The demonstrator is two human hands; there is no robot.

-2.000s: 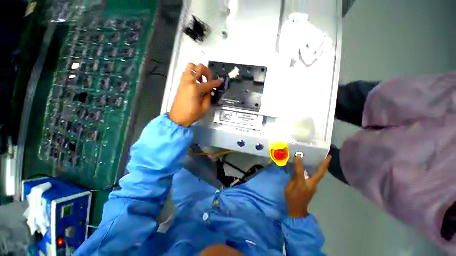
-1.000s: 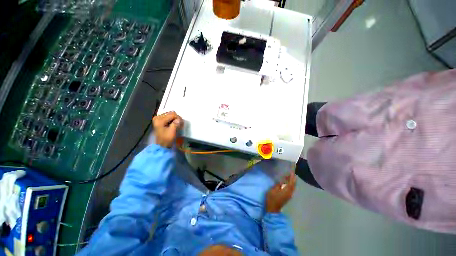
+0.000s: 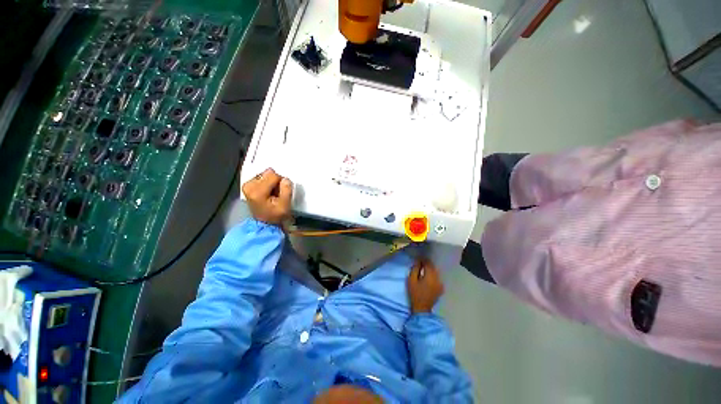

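Observation:
The black fixture [image 3: 381, 59] sits on its white plate toward the far end of the white machine bed [image 3: 316, 130]. The orange dispensing head [image 3: 360, 20] hangs over the fixture's left corner. My left hand [image 3: 268, 196] rests curled at the bed's front-left corner; whether anything is inside its fingers cannot be seen. My right hand [image 3: 425, 286] is curled over my lap, below the emergency stop [image 3: 416, 227]; its fingers are partly hidden, and whether it holds anything cannot be told.
A blister tray [image 3: 118, 118] with dark parts lies on the green mat at left. A blue controller [image 3: 67, 339] with white cloth stands front left. A black clump [image 3: 311, 55] lies rear left on the bed. A person in a pink smock [image 3: 593, 229] stands at right.
The fixture has moved from the front of the bed to its far end, and the orange head has come over it. My left hand has left the fixture; my right hand has dropped from the button edge.

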